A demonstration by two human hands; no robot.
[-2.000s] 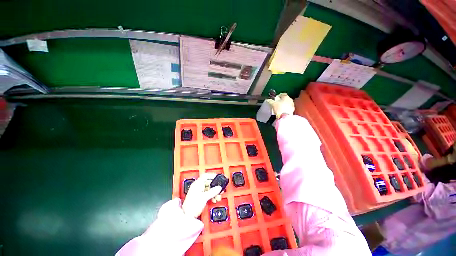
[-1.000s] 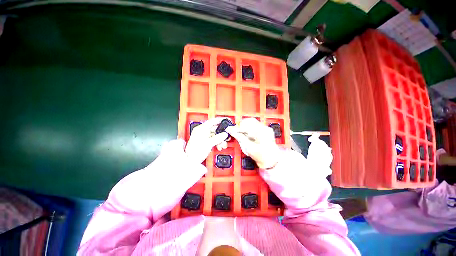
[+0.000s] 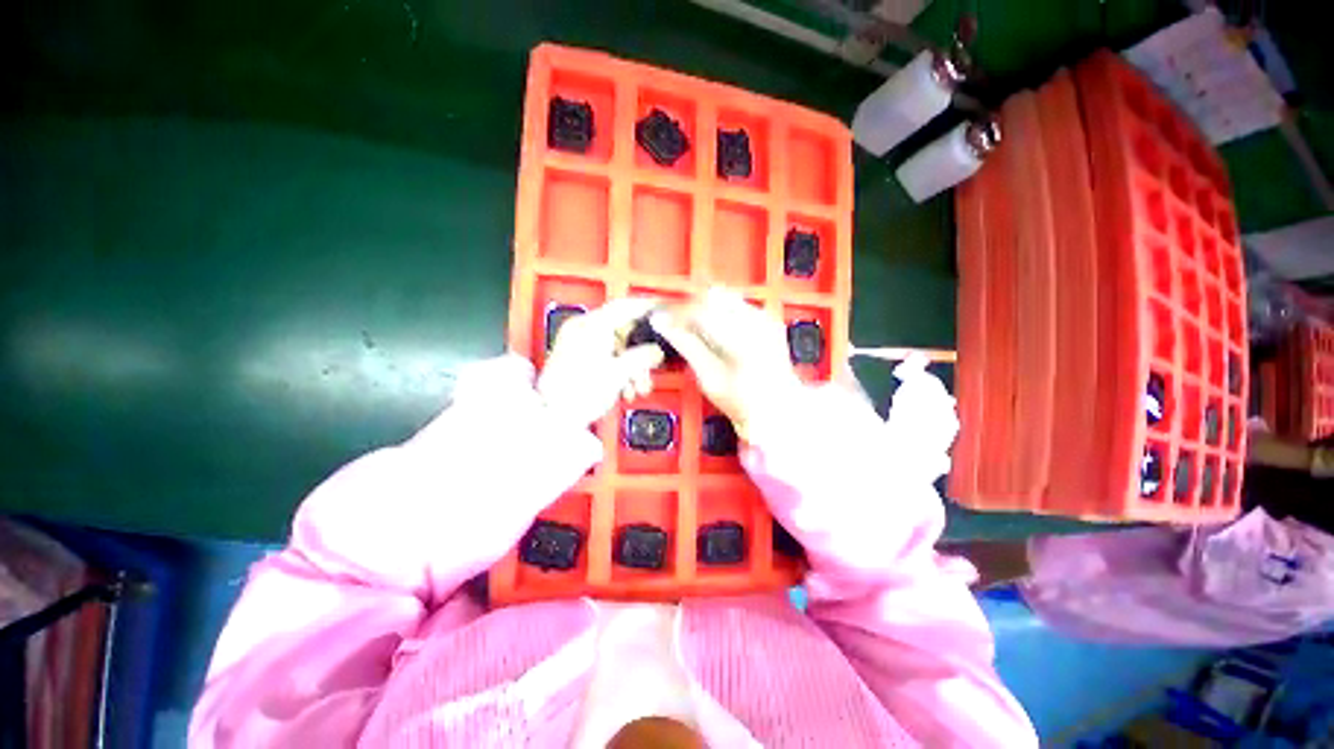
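Observation:
An orange-red compartment tray (image 3: 660,231) lies in front of me with black watch cases in several pockets, one of them (image 3: 650,429) just below my hands. My left hand (image 3: 593,366) holds a dark watch case (image 3: 654,340) above the middle of the tray. My right hand (image 3: 739,356) touches it from the right, its fingers bent over it. The fingers largely hide the case. Whether my right fingers hold anything is too bright and blurred to tell.
Two white bottles (image 3: 906,106) with dark tops stand behind the tray at right. A white crumpled cloth (image 3: 922,417) and a thin stick (image 3: 904,353) lie right of the tray. Stacked orange-red trays (image 3: 1024,307) stand further right. Another person's pink sleeve (image 3: 1141,578) shows at lower right.
My right hand has come from the bottles to the watch case in my left hand. Since then both hands have stayed together over the tray, and the view has shifted.

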